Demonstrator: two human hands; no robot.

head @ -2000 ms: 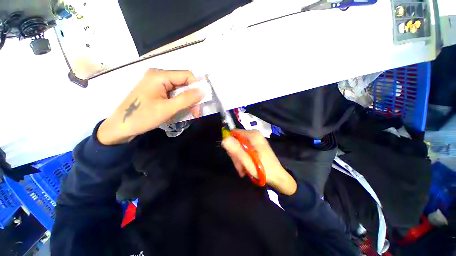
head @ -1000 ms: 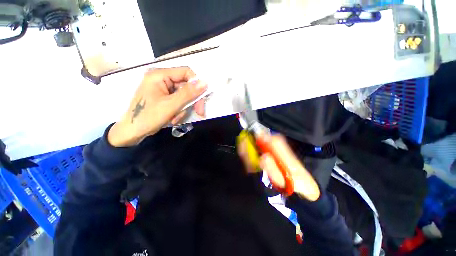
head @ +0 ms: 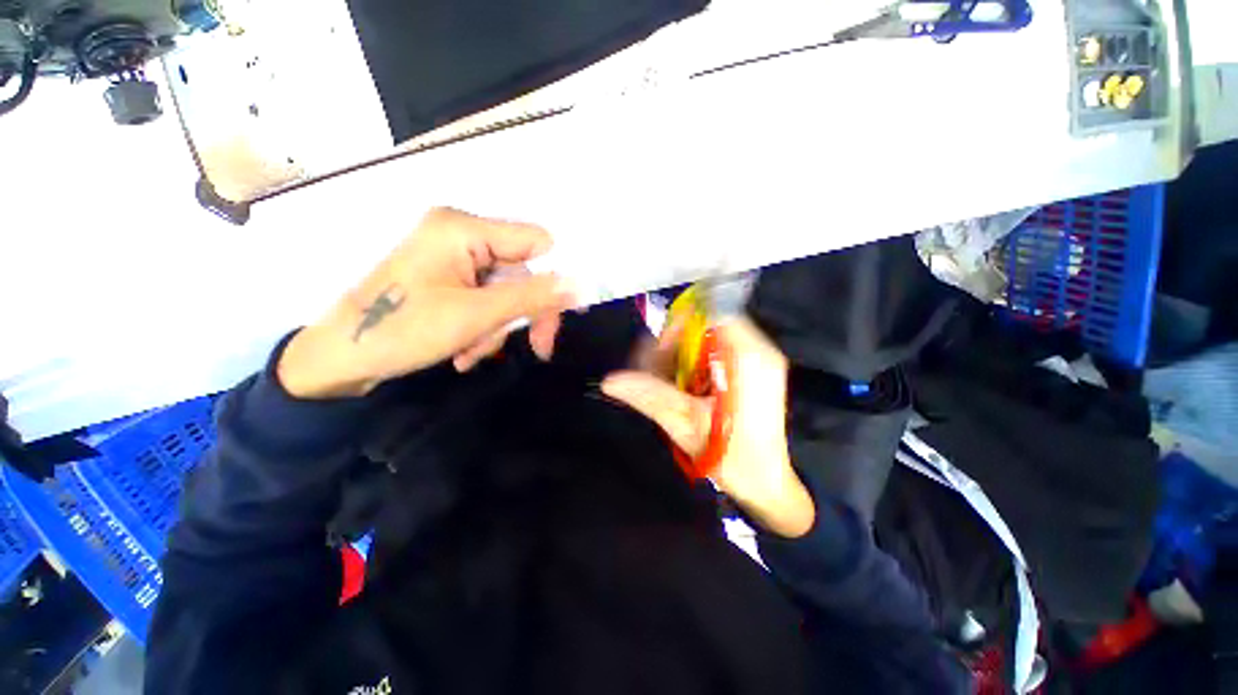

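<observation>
My left hand (head: 441, 299) is over the table's front edge, with thumb and fingers closed on a small white piece (head: 540, 269). The piece is mostly hidden by the fingers and blends into the white tabletop. My right hand (head: 740, 407) holds scissors (head: 710, 394) by their red and yellow loop handles, to the right of my left hand. The blades are blurred, so I cannot tell whether they are apart. The scissors do not touch the white piece.
A black fabric panel (head: 502, 54) lies at the machine bed. The sewing machine (head: 82, 48) is top left. Dark blue-handled snips (head: 957, 16) and a small-parts tray (head: 1113, 82) lie at the right. Blue baskets (head: 1086, 272) stand beside and below the white table (head: 815, 149). Black fabric covers the lap.
The scissors were at the white piece two seconds ago, then moved right, away from it. Since one second ago my right hand has turned and shifted slightly up. My left hand still pinches the piece.
</observation>
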